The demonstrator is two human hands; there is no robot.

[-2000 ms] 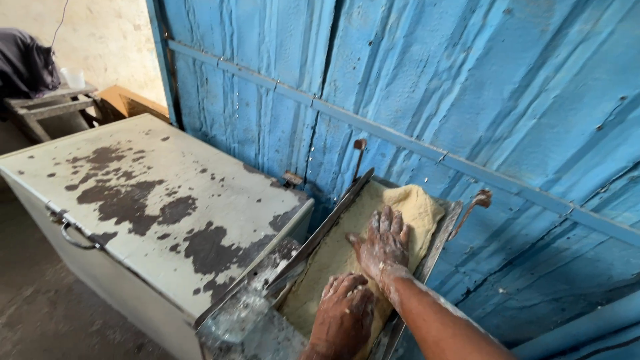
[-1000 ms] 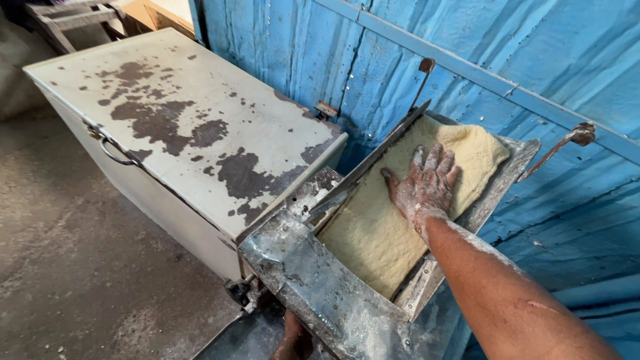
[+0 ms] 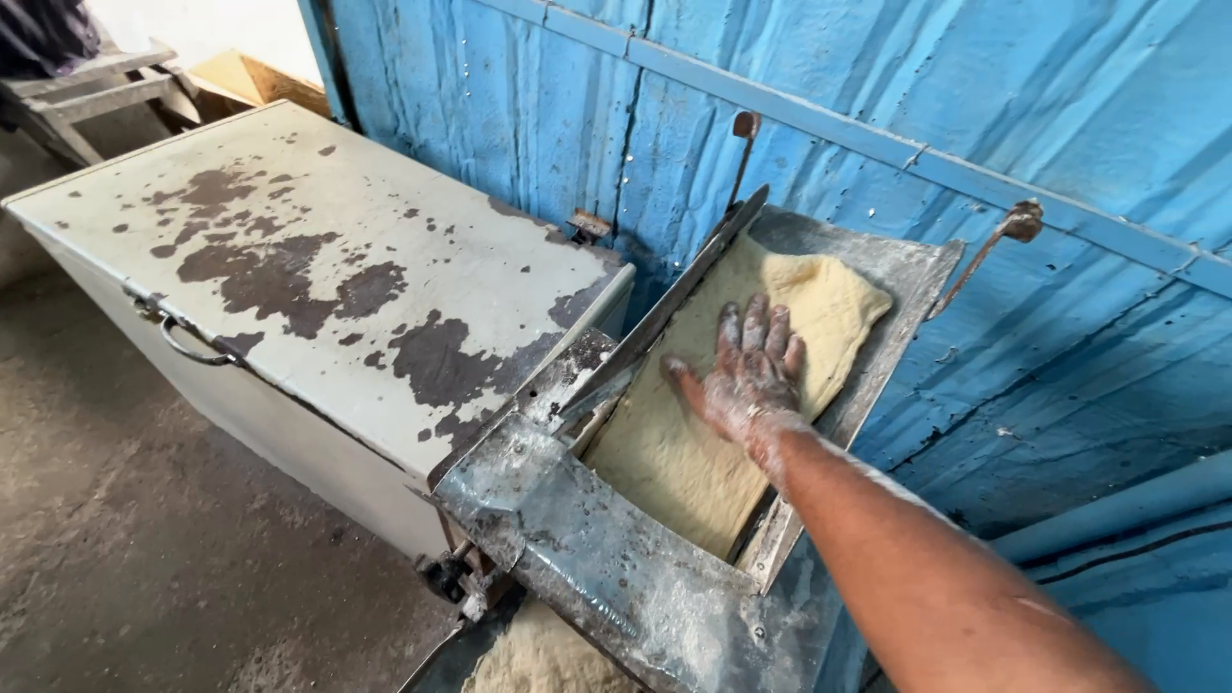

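Note:
A thick sheet of pale dough (image 3: 664, 452) lies along a sloping metal chute (image 3: 890, 279), its far end folded over near the top. My right hand (image 3: 756, 380), dusted with flour, rests flat on the dough with its fingers spread. The arm reaches in from the lower right. Below the floury metal cover (image 3: 616, 549) at the chute's lower end, more dough (image 3: 544, 654) shows at the bottom edge of the view. My left hand is out of view.
A chest (image 3: 404, 231) with a peeling light lid and a handle (image 3: 192, 346) stands at the left. The blue corrugated metal wall (image 3: 539, 106) rises behind. Two rusty rods with rounded ends (image 3: 1022, 223) stick up by the chute. A wooden stand (image 3: 96, 96) is far left.
Two seconds ago both hands lay on the dough; my left hand has since left it and gone out of view. More dough now shows below the metal cover. The view has shifted.

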